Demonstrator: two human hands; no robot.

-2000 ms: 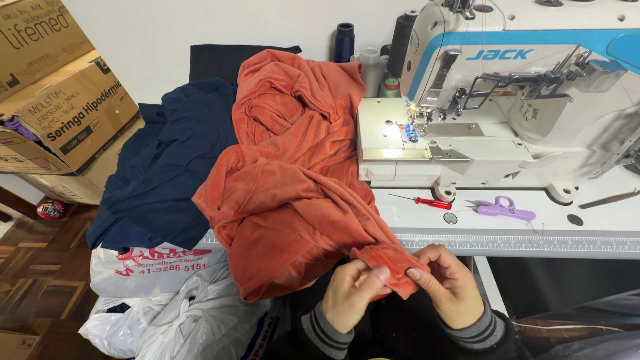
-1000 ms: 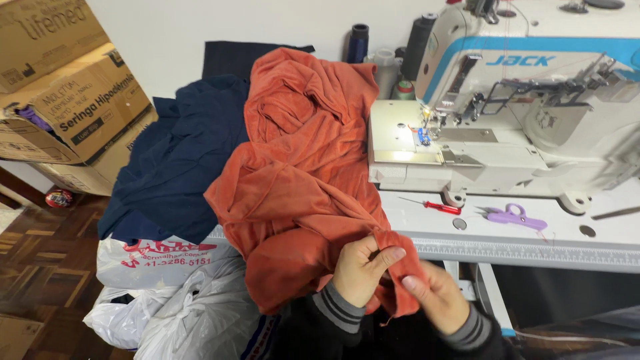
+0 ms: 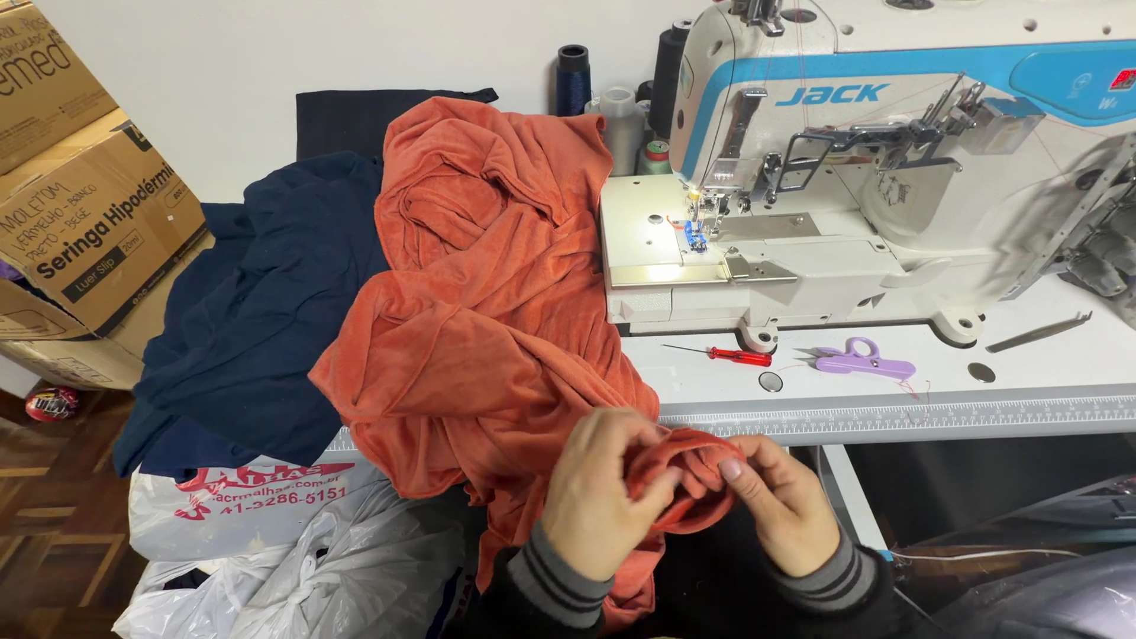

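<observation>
Coral velour fabric point(image 3: 479, 337) lies heaped on the table left of a white and blue Jack sewing machine point(image 3: 825, 177) and hangs over the front edge. My left hand point(image 3: 608, 497) grips a part of it at the front, with the thumb at the opening of a rounded, tube-like fold. On the other side of that fold, my right hand point(image 3: 781, 497) pinches the rim between thumb and fingers. Both hands are in front of the table edge. The machine's lamp lights its presser foot point(image 3: 695, 236), and no coral fabric lies under it.
Dark blue fabric point(image 3: 266, 293) lies to the left, above white plastic bags point(image 3: 266, 577). Cardboard boxes point(image 3: 98, 231) stand far left. A red screwdriver point(image 3: 739, 357), purple thread snips point(image 3: 865, 362) and metal tweezers point(image 3: 1038, 333) lie before the machine. Thread spools point(image 3: 573, 84) stand behind.
The edge between my hands was pinched fairly flat two seconds ago; it is now opened into a rounded loop. My left hand has turned, its thumb now at the opening.
</observation>
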